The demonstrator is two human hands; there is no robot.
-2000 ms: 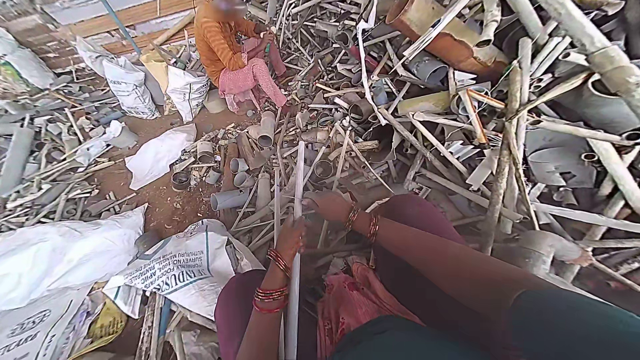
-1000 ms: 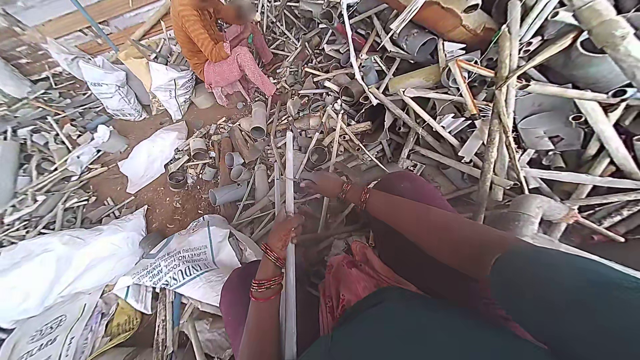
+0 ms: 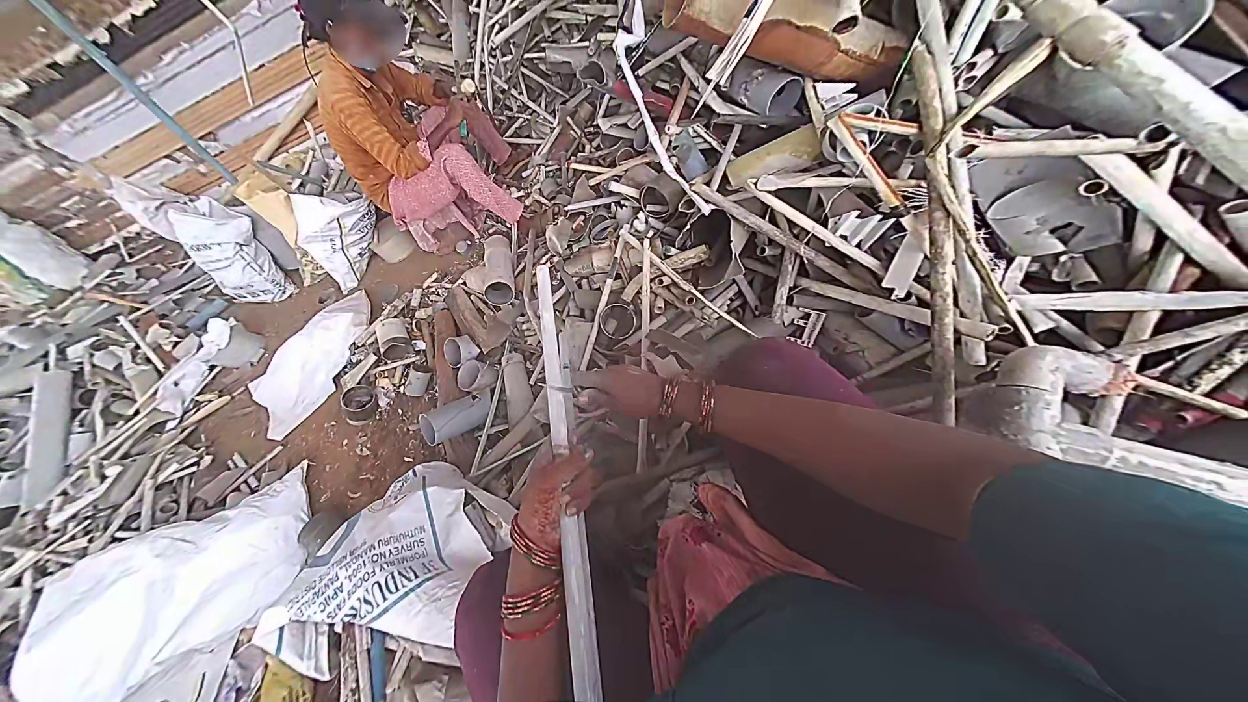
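Note:
A long, narrow pale strip, perhaps plastic conduit or trunking [image 3: 577, 565], runs upright in the view, from the bottom edge past my hands to the middle. My left hand [image 3: 558, 492], with red bangles on its wrist, is closed around it in front of my knees. Farther up the strip, my right hand [image 3: 624, 390] reaches in from the right with its fingers at the strip's edge. Something thin and hard to make out, perhaps a blade, shows at those fingertips and crosses the strip. Whether the right fingers grip it is blurred. A reddish cloth [image 3: 702, 585] lies between my knees.
Another person in an orange top [image 3: 366, 122] sits on the ground at the upper left. Heaped scrap pipes [image 3: 770, 88] and long poles [image 3: 938, 244] fill the right side. Printed white sacks [image 3: 409, 556] lie at the lower left, and a short grey pipe [image 3: 456, 417] lies ahead.
My left hand stays around the strip. My right hand has shifted slightly along the strip's edge. The other person remains seated, and the view has shifted slightly.

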